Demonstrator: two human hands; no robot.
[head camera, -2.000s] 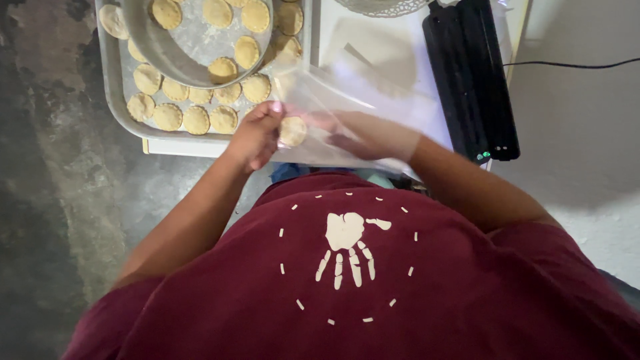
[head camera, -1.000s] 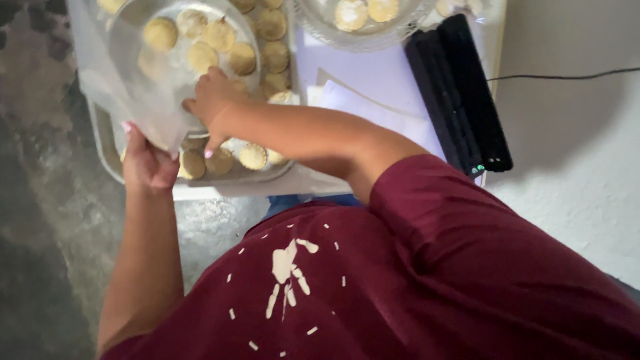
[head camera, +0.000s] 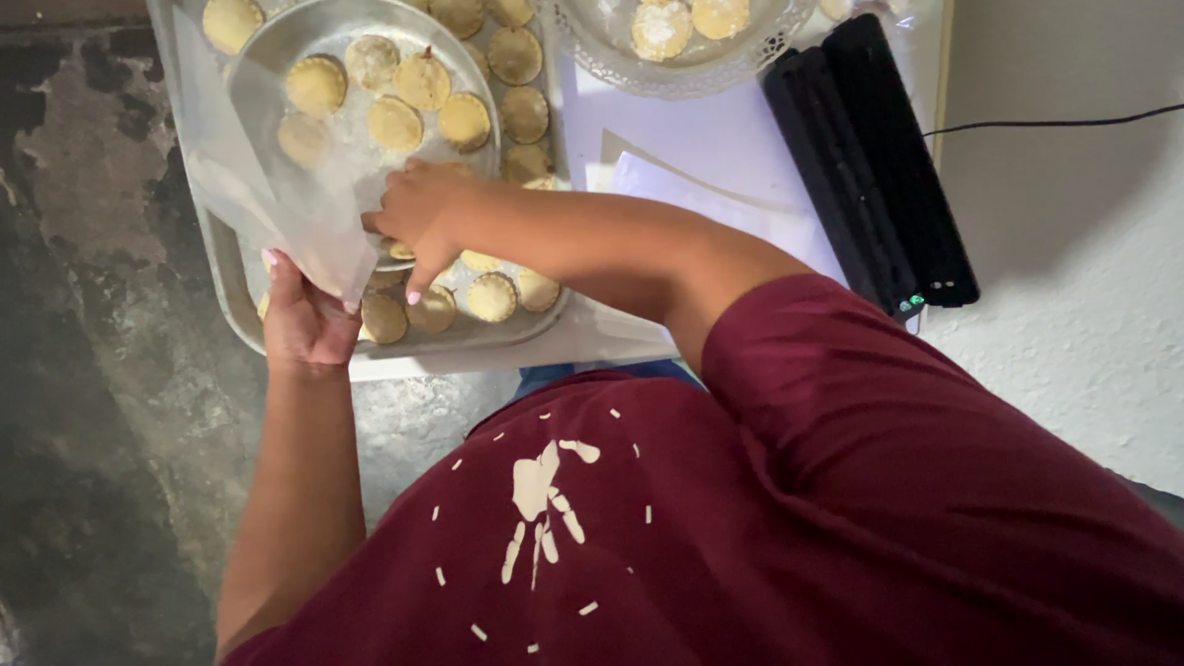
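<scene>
My left hand (head camera: 310, 314) grips the lower edge of a clear plastic bag (head camera: 277, 199), which spreads over the left side of a round metal pan (head camera: 242, 57). Over the pan's lower rim reaches my right hand (head camera: 421, 217), palm down, its thumb pointing toward me. Whether its fingertips hold a pastry cannot be seen. Several round crimped pastries (head camera: 395, 123) lie in the pan, one showing through the plastic. The pan rests on a large metal tray (head camera: 222, 268) with more of these pastries (head camera: 491, 297) around it.
To the right of the tray are white sheets (head camera: 721, 199) and a black bar-shaped device (head camera: 869, 171) with lit green buttons and a cable (head camera: 1054, 122). An ornate metal platter (head camera: 684, 85) at the top holds sugar-dusted pastries (head camera: 661, 30). The white table's edge (head camera: 518, 359) runs near my body.
Two seconds ago both hands were at the plastic bag near the tray's lower right corner. The bag and my left hand have moved left, and my right hand has come over the round pan.
</scene>
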